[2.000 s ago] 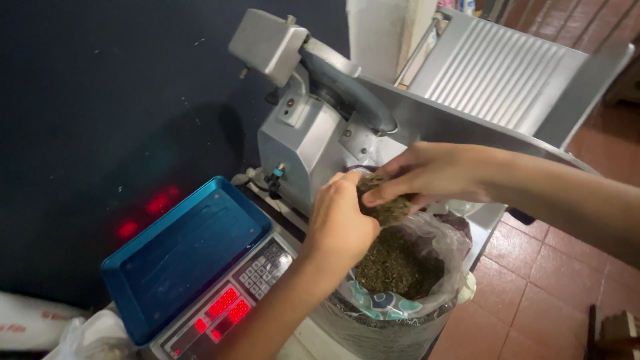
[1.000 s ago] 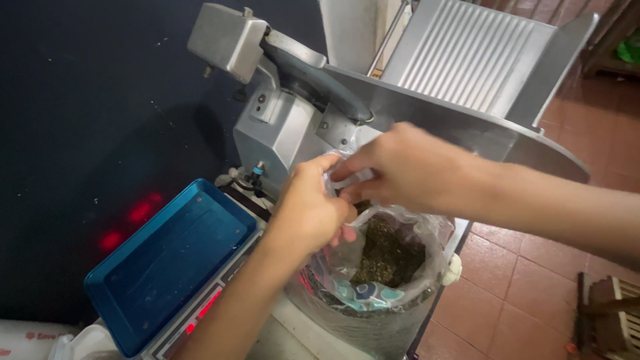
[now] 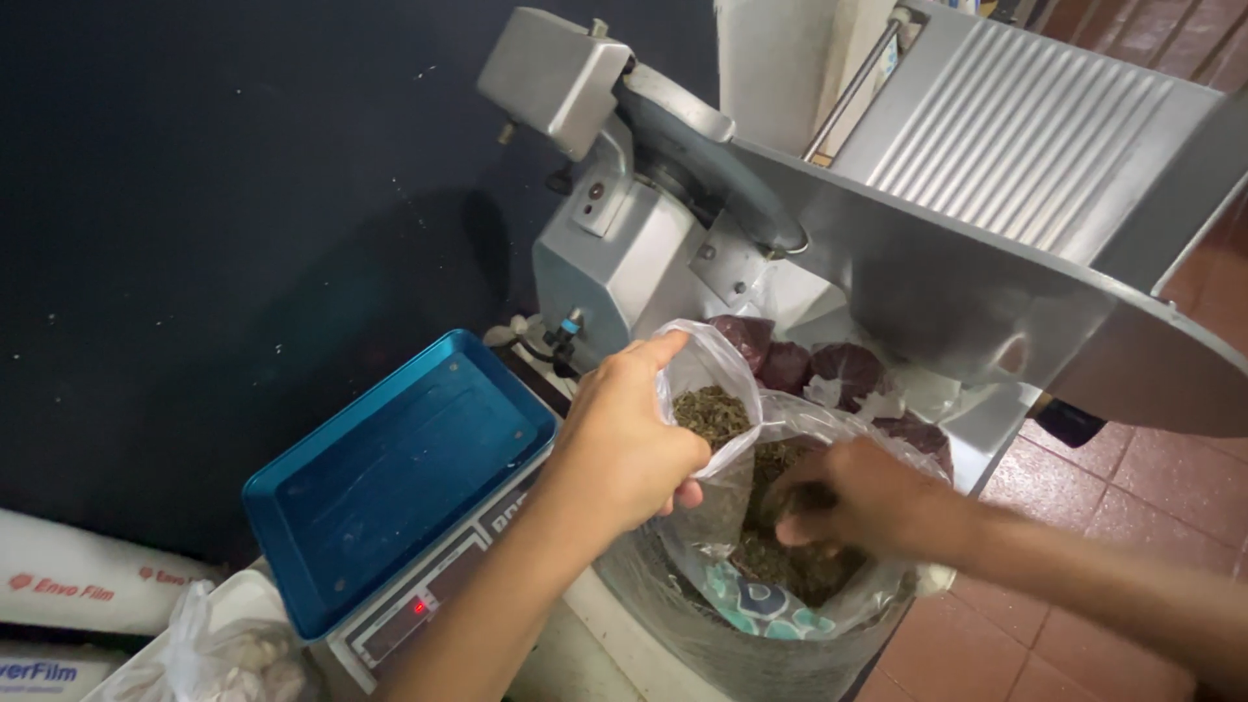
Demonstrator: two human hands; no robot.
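My left hand (image 3: 629, 439) grips the rim of a small clear plastic bag (image 3: 687, 366), held with its mouth up and partly filled with dried herbs (image 3: 714, 416). Right beside it, my right hand (image 3: 863, 502) reaches into a large plastic-lined container (image 3: 780, 663) of dark dried herbs (image 3: 799, 575). The fingers of that hand are blurred and shadowed, so whether they pinch any herb cannot be told. A patch of patterned plastic (image 3: 765, 600) shows inside the container's near rim.
A digital scale (image 3: 419, 609) with a blue tray (image 3: 400, 487) stands left. Behind my hands is a metal meat slicer (image 3: 624, 244), with several small bags of dark red contents (image 3: 848, 370) at its base. Film boxes (image 3: 88, 575) and a knotted plastic bag (image 3: 224, 653) lie lower left. Tiled floor (image 3: 1053, 546) shows right.
My right hand has moved from beside my left hand down into the container. The small bag's mouth now stands open in my left hand. The scale's red display shows fewer lit digits than two seconds ago.
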